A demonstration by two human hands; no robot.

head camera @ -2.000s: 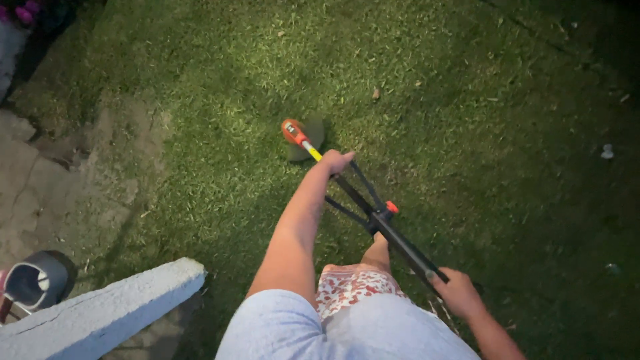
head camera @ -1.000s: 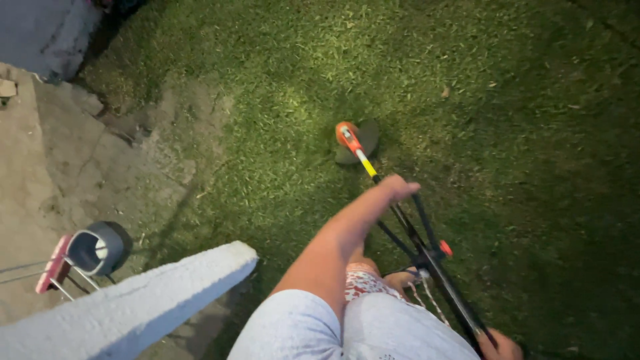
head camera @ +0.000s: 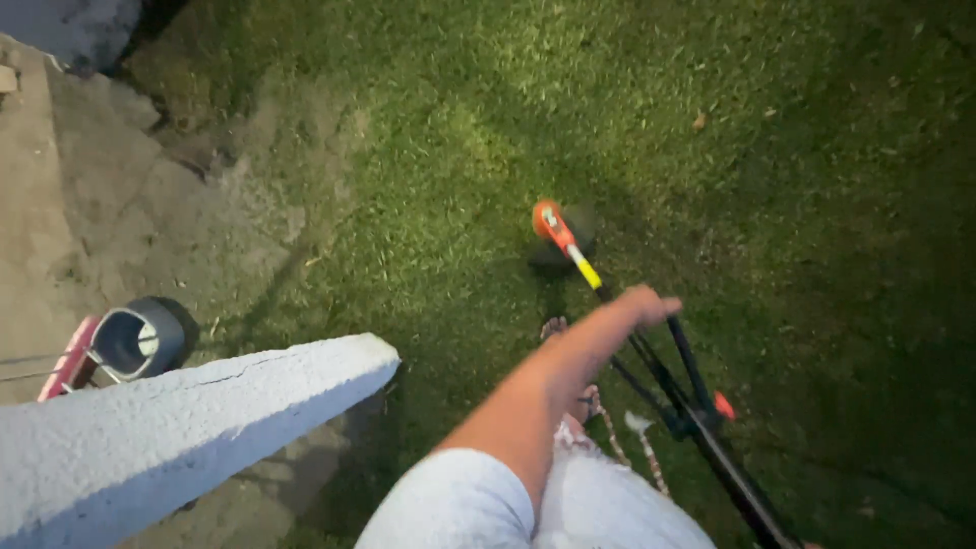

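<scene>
A string trimmer with an orange head (head camera: 550, 223) and a black shaft (head camera: 720, 454) slants from mid-frame down to the lower right. My left hand (head camera: 654, 305) is closed on its black front handle, above the shaft. Only a sliver of my right hand (head camera: 813, 546) shows at the bottom edge beside the shaft's rear end; its grip is hidden. The trimmer's dark guard (head camera: 568, 240) looks blurred over the grass (head camera: 457, 191). A red-orange knob (head camera: 723, 406) sits at the side of the shaft. My feet in sandals stand behind the head.
A rough white wall top (head camera: 229, 389) juts in from the lower left. Beyond it are a dark grey bucket (head camera: 174, 335) and a red object (head camera: 69, 358). Broken paving (head camera: 99, 175) borders the grass at left, with a pale block or rock (head camera: 76, 30) at the top left corner.
The view has shifted, and the bucket and wall take up more of the left side. My right hand, plainly visible on the trimmer before, is now almost out of frame. My left hand keeps its hold.
</scene>
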